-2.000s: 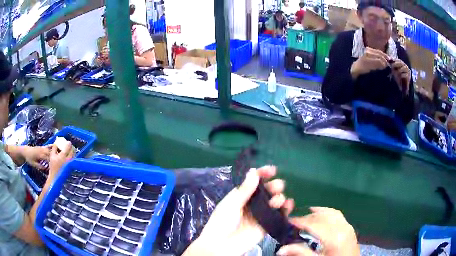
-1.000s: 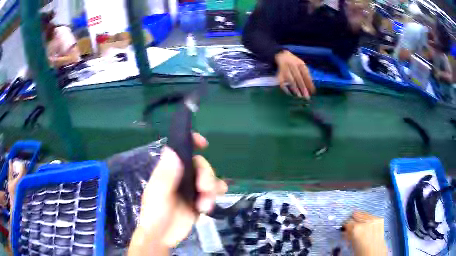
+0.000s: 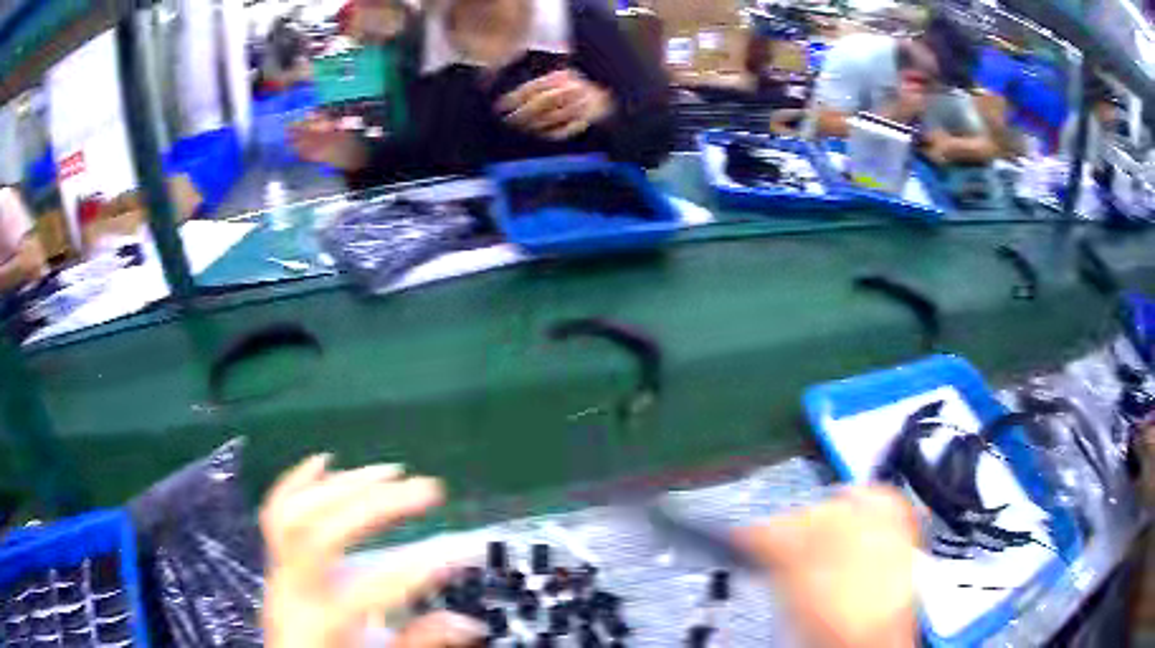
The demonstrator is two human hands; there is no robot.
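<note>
My left hand [image 3: 342, 551] is at the lower left, beside the pile of small black clips [image 3: 538, 595]. Its fingers are spread and I see nothing held in it. My right hand [image 3: 842, 563] is at the lower right, blurred, closed on one end of a dark elongated piece [image 3: 697, 532], probably a black band. That piece points left above the speckled bench covering [image 3: 773, 487]. A few loose clips [image 3: 719, 585] lie between the pile and my right hand.
The right blue tray [image 3: 1058, 519] holds black bands on white liner. The left blue tray [image 3: 127, 570] and a plastic bag [image 3: 209, 544] stand left. Bands [image 3: 621, 336] lie spaced on the green conveyor [image 3: 443, 430]. A person [image 3: 538, 108] sits opposite behind a blue tray [image 3: 583, 238].
The view has turned right. My left hand no longer holds the black band and its fingers have opened. My right hand now grips a dark elongated piece. The opposite person's hand has drawn back from the belt.
</note>
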